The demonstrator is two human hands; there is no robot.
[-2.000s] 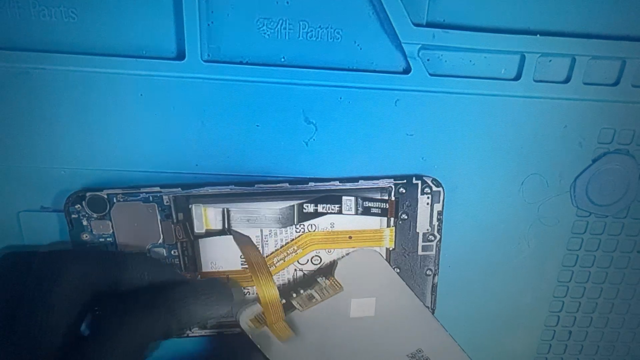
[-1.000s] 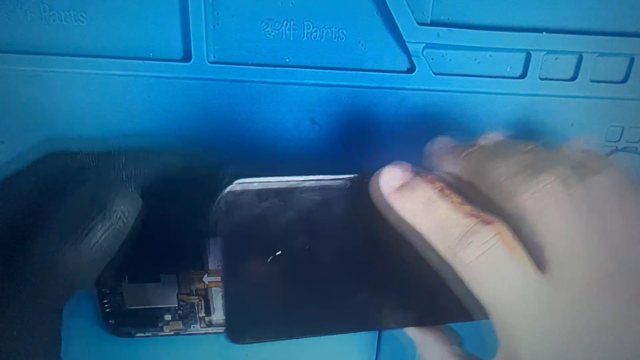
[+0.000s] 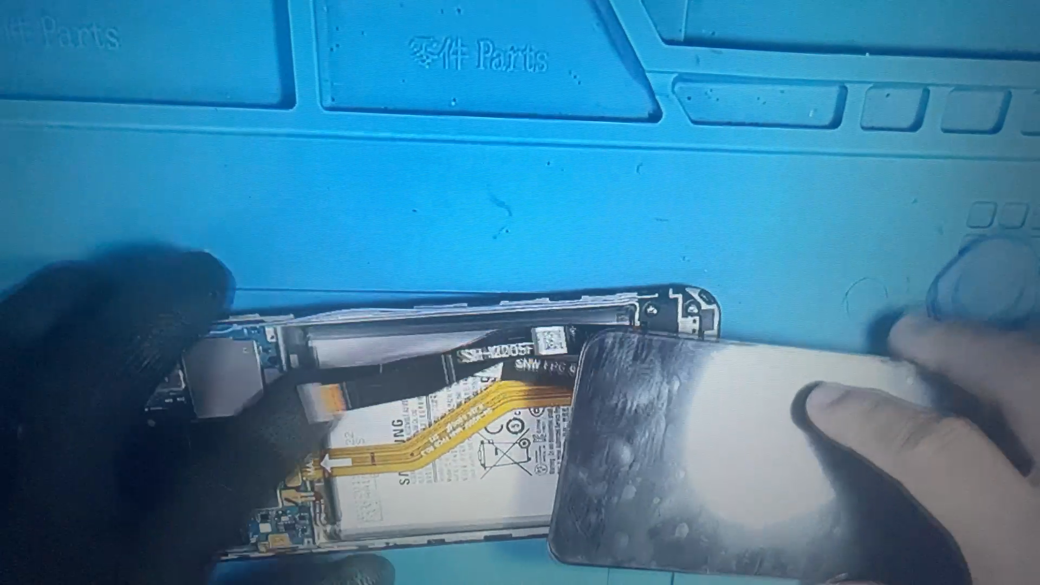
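Note:
My left hand [image 3: 122, 422], in a black glove, holds the left end of an opened smartphone body [image 3: 674, 305], its thumb over the circuit board. Inside lie a white Samsung battery [image 3: 439, 479], a gold flex cable [image 3: 390, 457] and a black flex cable [image 3: 406, 382] with its connector near my left thumb. My bare right hand [image 3: 918, 447] holds a glossy dark display panel [image 3: 642, 455] over the phone's right end, thumb on its face and fingers at its upper edge. Light reflects off the panel. The panel hides the lower right part of the phone.
Beneath everything is a blue silicone repair mat [image 3: 487, 211] with moulded compartments along its top edge. A round recess [image 3: 991, 280] and small square recesses [image 3: 998, 214] are at the right.
The display panel has moved right, uncovering the battery and cables it covered one second ago. My right hand has moved right with it. My left hand remains at the phone's left end.

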